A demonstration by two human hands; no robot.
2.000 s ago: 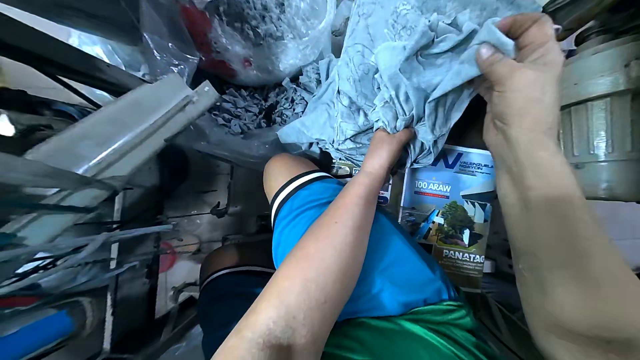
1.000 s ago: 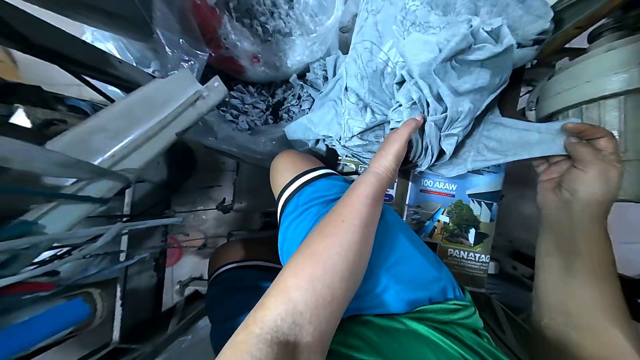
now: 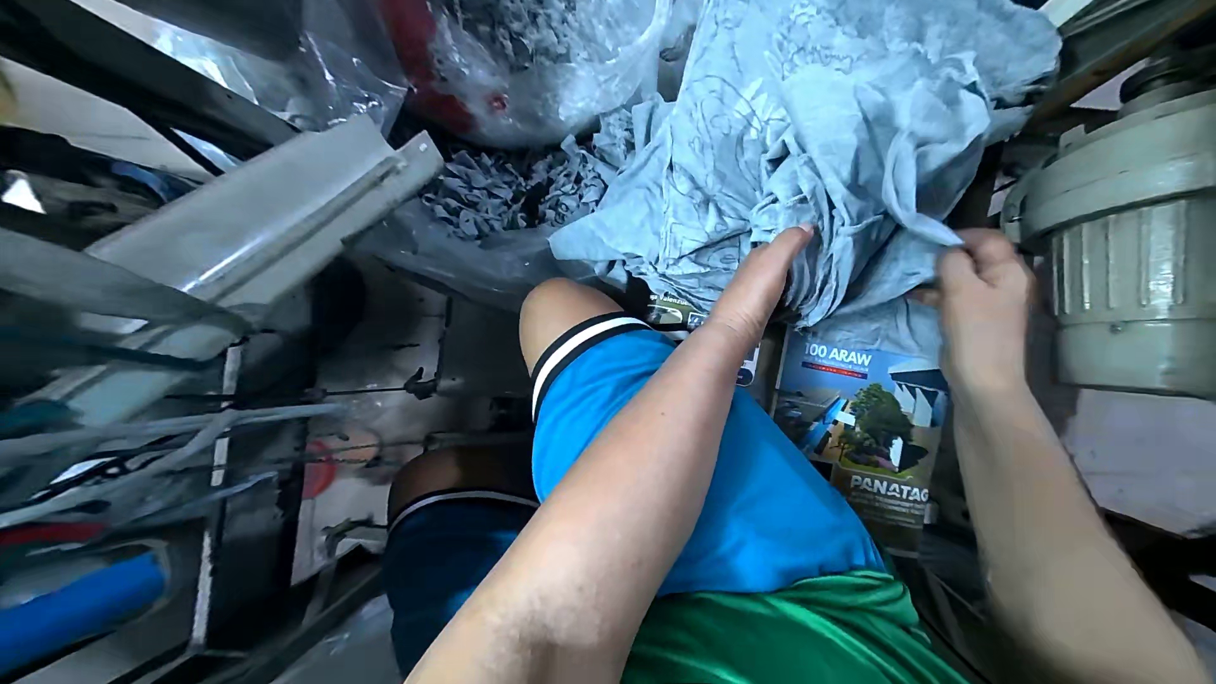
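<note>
A heap of light blue-grey patterned fabric (image 3: 722,161) lies in front of me, bunched in folds toward its near edge. My left hand (image 3: 774,266) is at the gathered folds, its thumb on top and its fingers hidden under or behind the cloth. To the right, my right hand (image 3: 988,285) pinches the fabric's right edge between thumb and fingers, somewhat blurred. Below the cloth, a printed sheet with a house and tree picture (image 3: 864,427) shows between my two forearms.
Clear plastic bags (image 3: 541,85) and small grey fabric scraps (image 3: 532,185) lie beyond my knee. A grey-green motor housing (image 3: 1130,247) stands at right. Metal channel pieces (image 3: 256,218) and a metal frame (image 3: 223,408) are at left.
My right hand first held the cloth up high, then drew a strip out to the right; now it is closer to the heap. My left hand has stayed at the folds.
</note>
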